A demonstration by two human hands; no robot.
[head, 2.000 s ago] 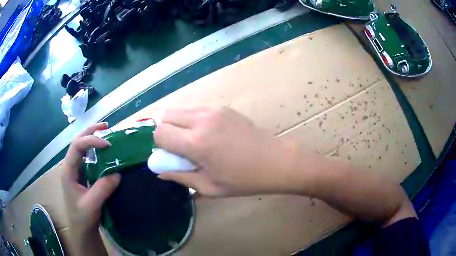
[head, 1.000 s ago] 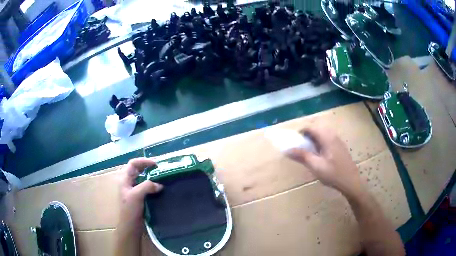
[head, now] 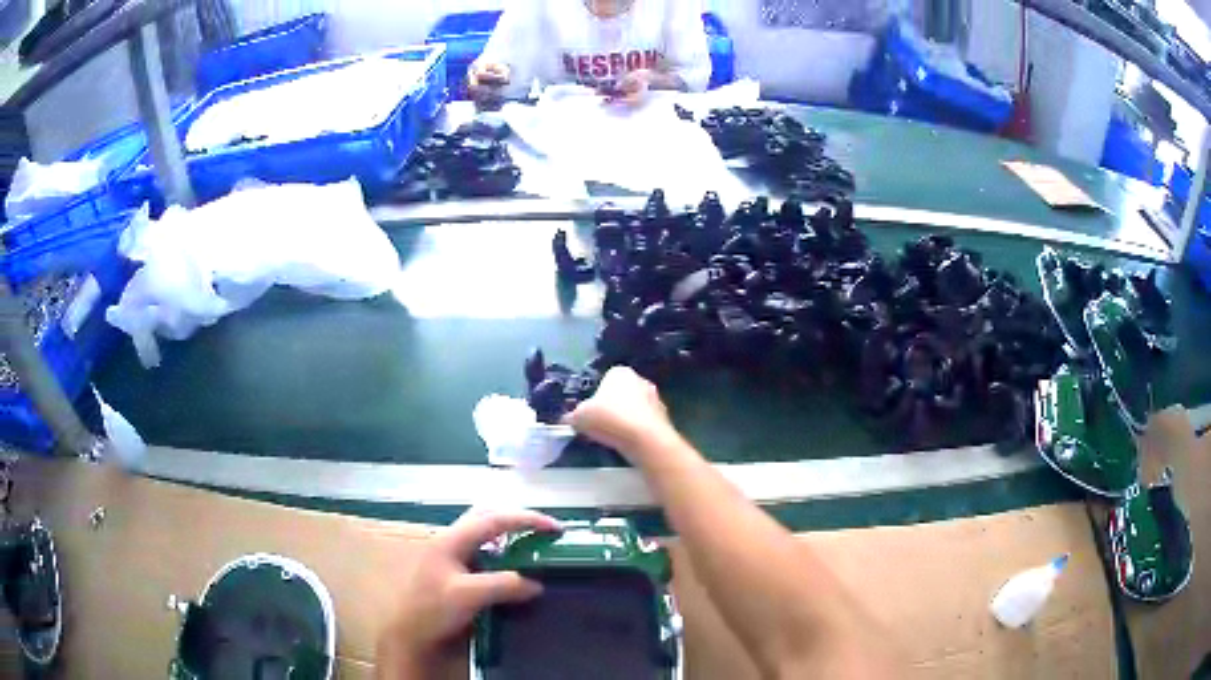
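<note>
A green car body (head: 574,547) with a dark hollow middle lies on the cardboard at the bottom centre, cut off by the lower edge. My left hand (head: 445,591) grips its left side, thumb over the rim. My right hand (head: 622,409) is stretched out past the car body to small black parts (head: 559,381) beside a white scrap (head: 511,432), beyond the metal rail. Its fingertips are at these parts; whether they hold one is hidden. The white glue bottle (head: 1028,593) with a blue tip lies on the cardboard at the right.
A large heap of black parts (head: 797,299) lies beyond the metal rail (head: 797,481). More green car bodies stand at right (head: 1150,538) and lower left (head: 255,624). A white plastic bag (head: 266,253) and blue crates (head: 414,126) are at left. A person sits across the bench.
My right hand has let go of the glue bottle, now lying at the right, and moved forward and left to the black parts. The view has tilted up. My left hand still holds the car body.
</note>
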